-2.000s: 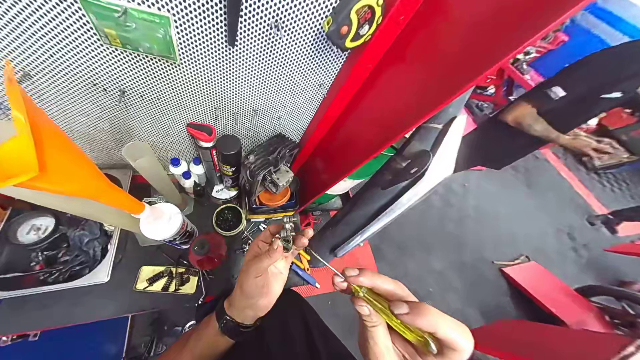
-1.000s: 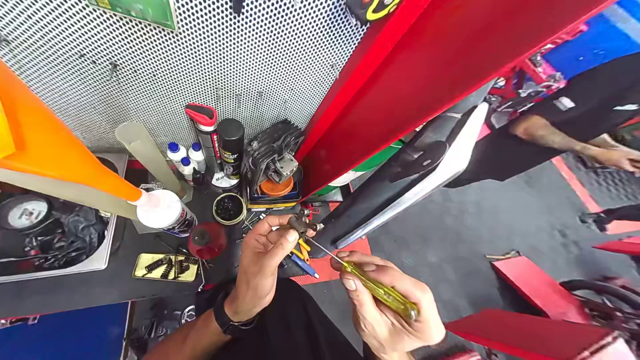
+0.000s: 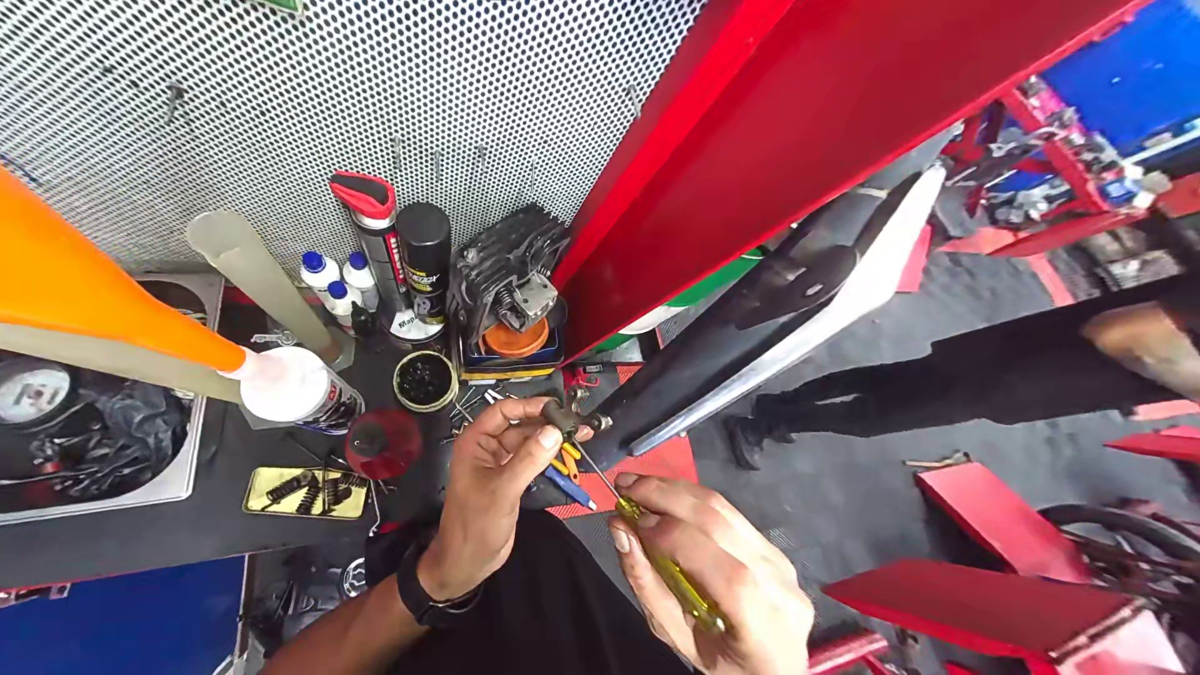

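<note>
Between the thumb and fingers of my left hand is a small dark metal part with a fitting at its right end. My right hand grips the yellow translucent handle of a screwdriver. Its thin shaft points up and left, and the tip meets or lies very near the part's lower side; the exact contact is hidden. Behind the hands, pliers with yellow-orange handles and a blue-handled tool lie at the bench's edge.
An engine cylinder head, spray cans, an open tin and a red round container stand on the bench. A yellow tray holds springs. An orange funnel juts in at left. A red post rises at right; a person stands beyond.
The metal part has turned in my left hand, and the screwdriver has stayed in my right hand, its handle now steeper. The other person has shifted at the right.
</note>
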